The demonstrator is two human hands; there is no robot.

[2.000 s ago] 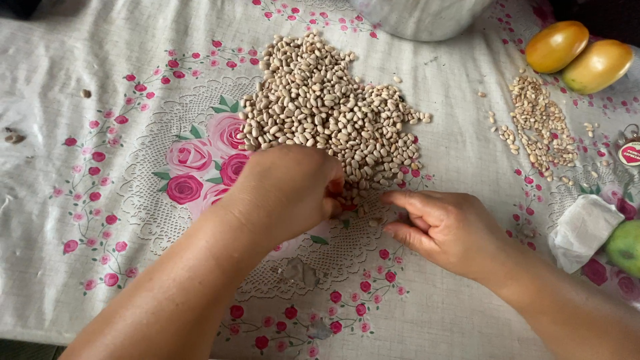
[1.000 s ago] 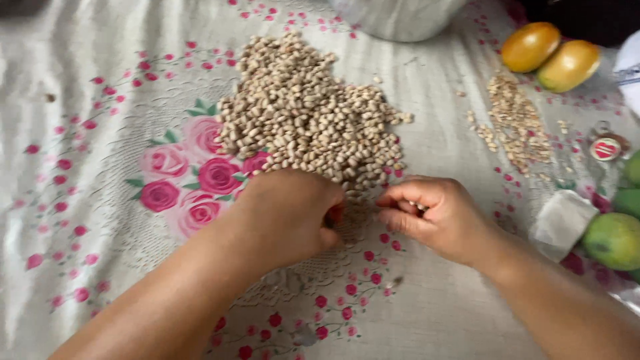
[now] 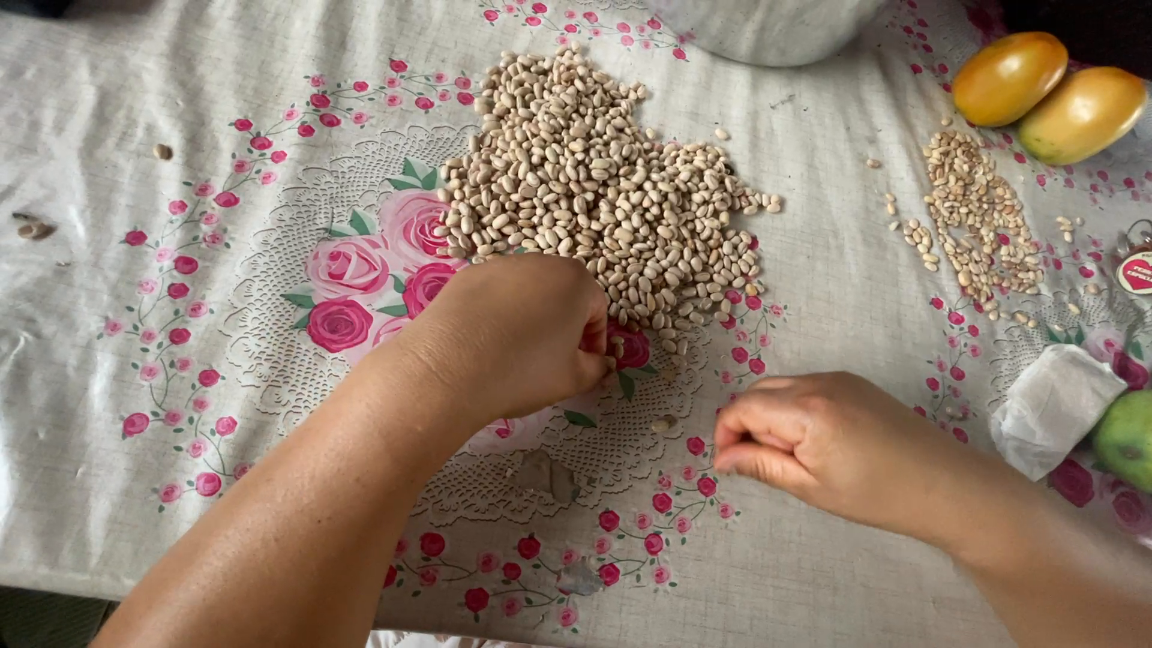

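Note:
A large heap of pale dried beans point(image 3: 594, 180) lies on a floral tablecloth point(image 3: 837, 297). My left hand point(image 3: 540, 328) rests at the heap's lower edge, its fingers curled, a bean at the fingertips; whether it grips that bean is unclear. To the lower right of the heap is my right hand point(image 3: 792, 441), thumb and fingertips together above the cloth; what they may hold is hidden. A smaller pile of beans point(image 3: 981, 216) lies at the right. A single bean point(image 3: 663, 423) sits on the cloth between my hands.
Two yellow-orange oval fruits point(image 3: 1010, 79) are at the upper right. A crumpled white wrapper point(image 3: 1057, 409) touches a green fruit point(image 3: 1129, 441) at the right edge. The rounded base of a pale container point(image 3: 765, 27) shows at the top. Stray beans point(image 3: 34, 227) lie far left.
My right hand has moved away from the heap and my left hand, toward the lower right. The left hand stays by the heap's lower edge.

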